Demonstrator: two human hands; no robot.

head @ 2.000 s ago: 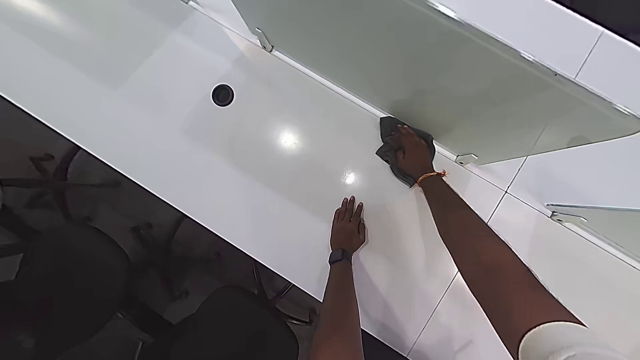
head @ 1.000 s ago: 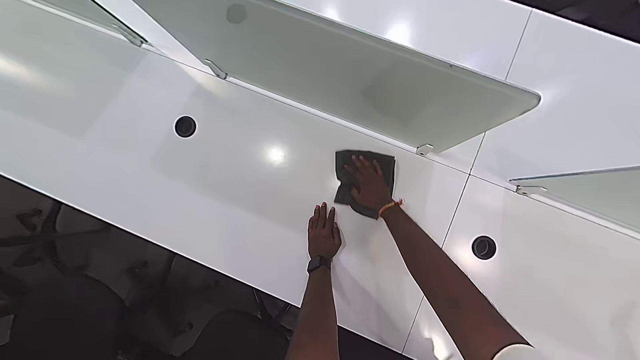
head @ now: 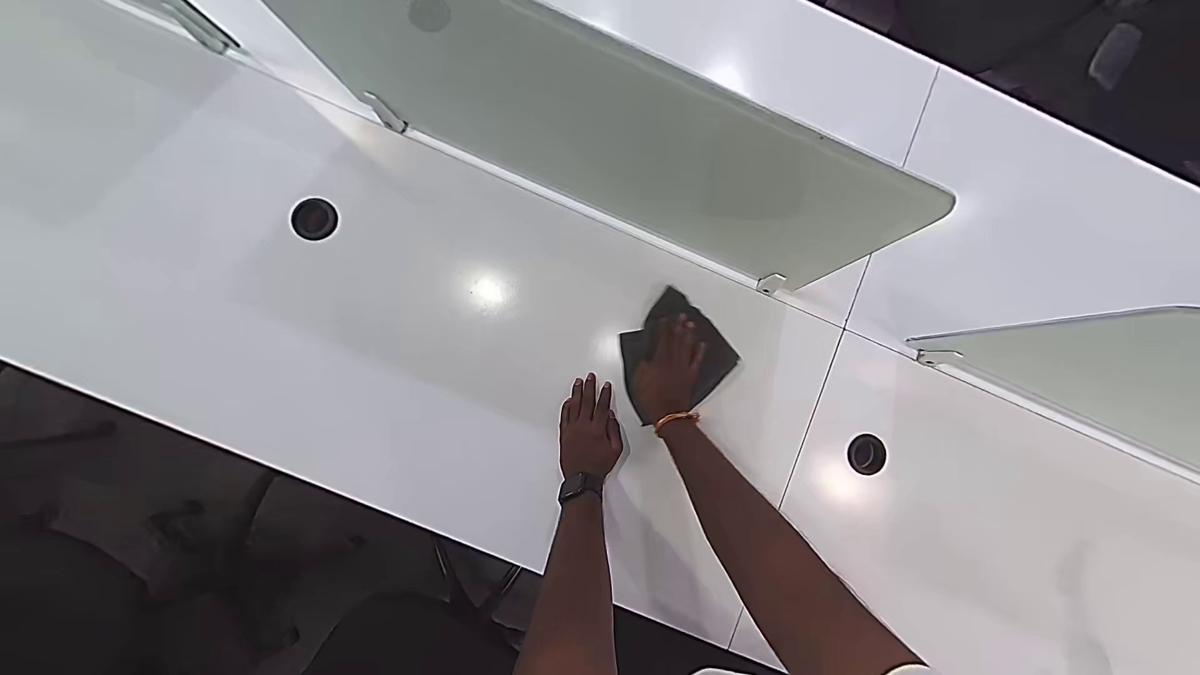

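My right hand [head: 670, 370], with an orange band at the wrist, presses flat on a dark cloth [head: 717, 361] spread on the white desk [head: 422, 375]. The cloth's corners stick out beyond the fingers. Just left of it, my left hand [head: 591, 429] rests palm down on the desk with nothing in it. A dark watch [head: 580, 486] is on that wrist. Whether the right fingers grip the cloth or only press it, I cannot tell for certain.
A frosted glass divider [head: 609, 141] on metal brackets [head: 771, 284] runs behind my hands; another divider [head: 1106, 366] stands at the right. Round cable grommets [head: 314, 218] are set in the desk. Dark chairs [head: 403, 637] stand below the front edge.
My right hand and the cloth have moved away from the divider's foot, back toward my left hand. The cloth has changed shape under the hand. The view has shifted.
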